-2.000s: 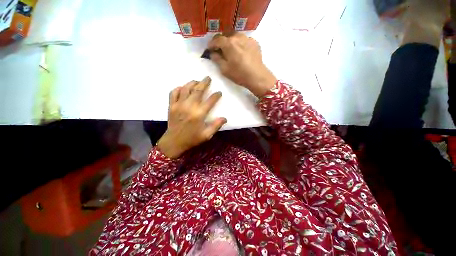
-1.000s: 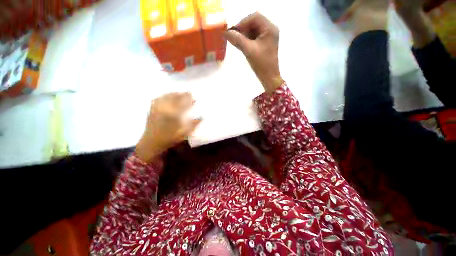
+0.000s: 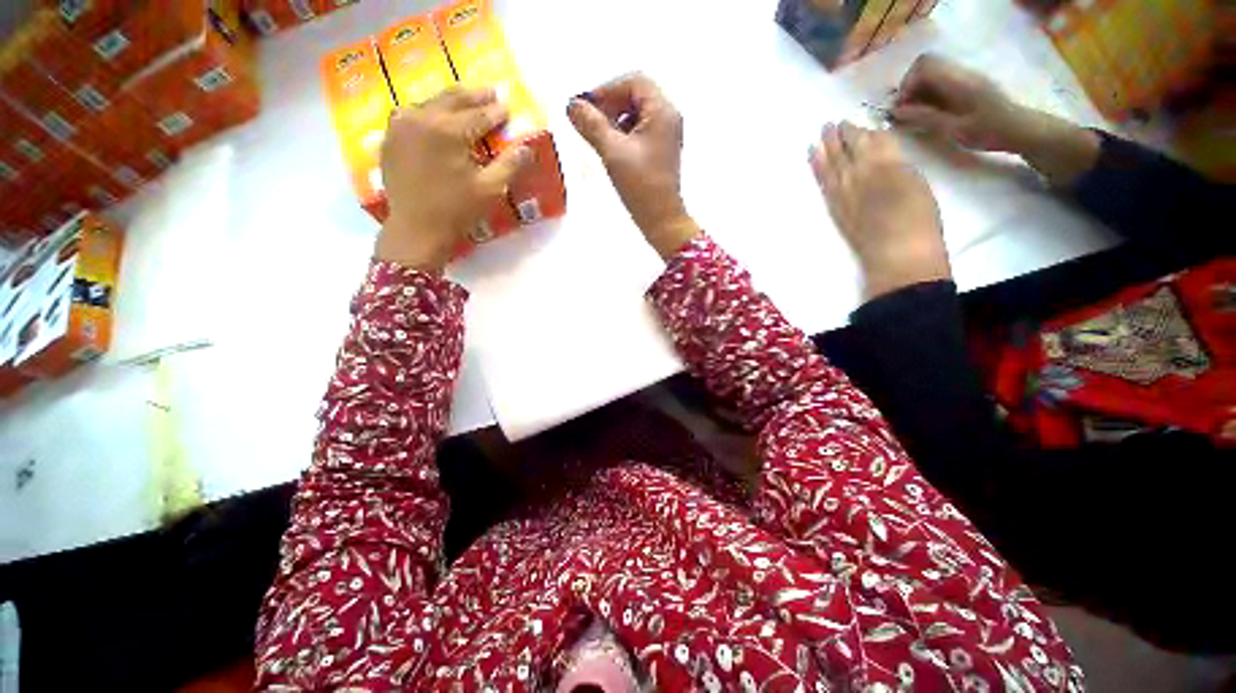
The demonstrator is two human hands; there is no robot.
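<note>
Three orange and yellow boxes (image 3: 363, 98) stand in a tight row on the white table, their orange ends with barcode patches towards me. My left hand (image 3: 441, 169) lies over the near part of the row, thumb towards the right; whether it grips them is hidden. My right hand (image 3: 633, 142) is raised just right of the boxes, thumb and forefinger pinched on a small dark tool (image 3: 586, 100), mostly hidden. A white sheet (image 3: 569, 359) lies at the table edge below my hands.
Stacked orange boxes (image 3: 156, 102) fill the back left, with a white-faced box (image 3: 61, 291) nearer. A pale tape strip (image 3: 172, 440) is at the left edge. At right another person's two hands (image 3: 888, 217) work at the table, near dark boxes (image 3: 847, 30) and yellow-orange boxes (image 3: 1139, 54).
My left hand has moved from the white sheet up onto the boxes. My right hand has left the boxes' near ends and is beside them. The view has shifted, showing more of the table's back.
</note>
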